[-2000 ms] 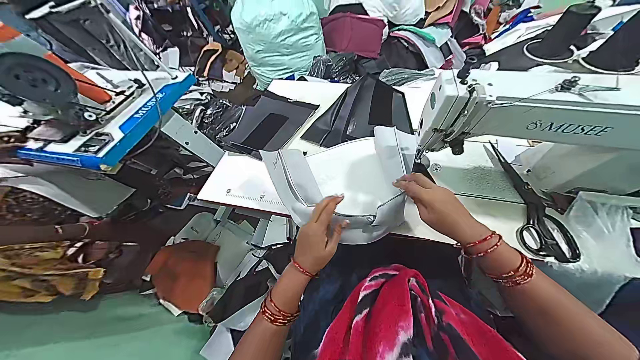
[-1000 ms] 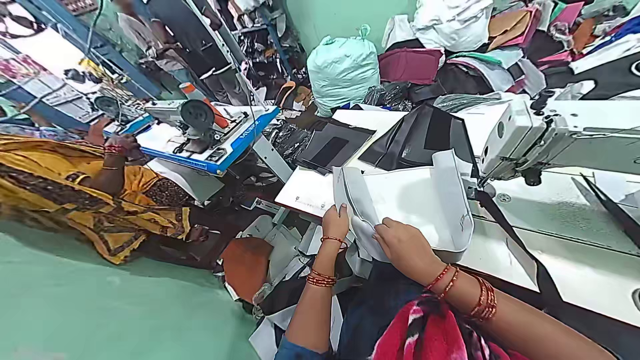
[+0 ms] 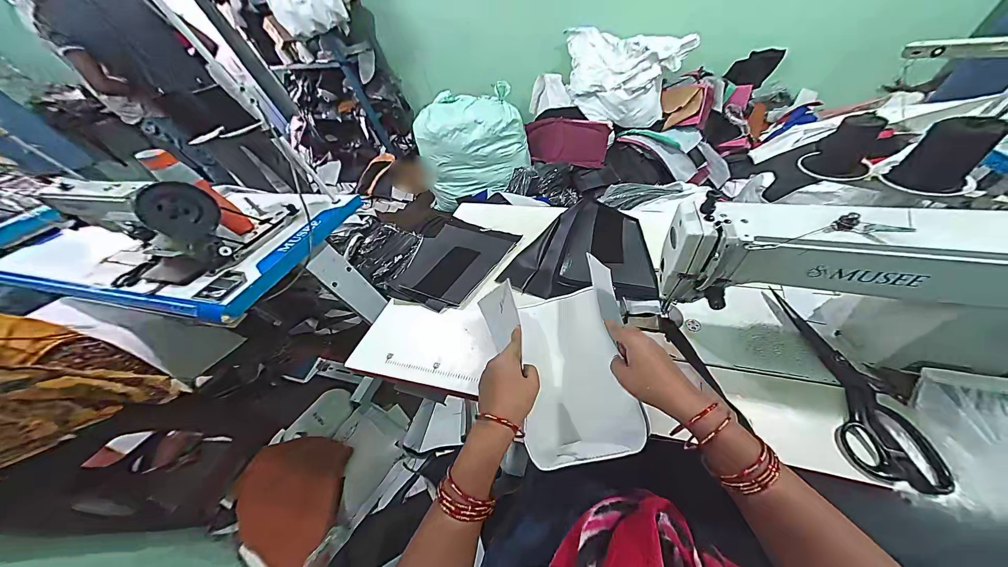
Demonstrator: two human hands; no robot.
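A white sheet-like piece with rounded lower corners (image 3: 579,394) is held between both hands over the front edge of the white sewing table (image 3: 425,346). My left hand (image 3: 508,386) pinches its left flap, thumb upward. On the other side, my right hand (image 3: 646,370) grips the right flap, close to the head of a white sewing machine (image 3: 850,260). A black strip (image 3: 701,366) runs down beside my right hand. Behind the piece lie folded black pieces (image 3: 602,244) and a flat black stack (image 3: 457,264).
Large black-handled scissors (image 3: 858,394) lie on the table at right, beside clear plastic (image 3: 965,433). Black thread cones (image 3: 945,153) stand behind the machine. A second sewing machine on a blue-edged table (image 3: 276,252) is at left; a person (image 3: 118,79) stands beyond. Bags and scraps are piled at the back.
My hands have moved apart to opposite sides of the white piece, and its two flaps now stand up. One second ago both hands were together at its left edge. The view has shifted.
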